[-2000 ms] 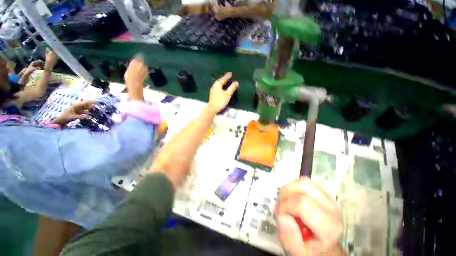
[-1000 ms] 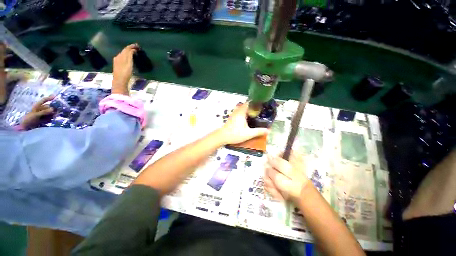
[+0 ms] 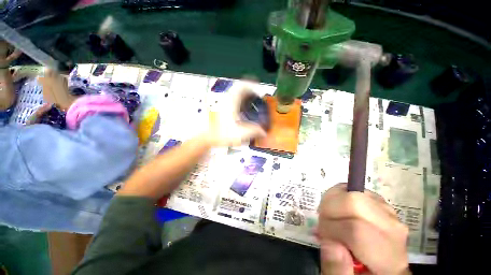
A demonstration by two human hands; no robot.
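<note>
The green arbor press (image 3: 301, 51) stands past the middle of the bench, its brass ram tip (image 3: 283, 106) above the orange base pad (image 3: 281, 131). My left hand (image 3: 229, 115) is blurred and holds a black lamp housing (image 3: 255, 109) at the pad's left edge, left of the ram tip. My right hand (image 3: 363, 223) is closed around the lower end of the dark press lever (image 3: 359, 129); a bit of the red knob shows under the fingers.
Newspaper (image 3: 328, 198) covers the bench. A green conveyor belt (image 3: 215, 43) beyond carries spaced black units. At the left, a neighbour's blue sleeve with a pink cuff (image 3: 97, 110) reaches over the bench. A yellow piece (image 3: 147, 125) lies near it. A glossy dark mass (image 3: 463, 172) is at the right.
My left hand has moved left from under the ram with the black housing, uncovering most of the orange pad. My right hand now grips the lever lower, at the knob. The view has shifted closer.
</note>
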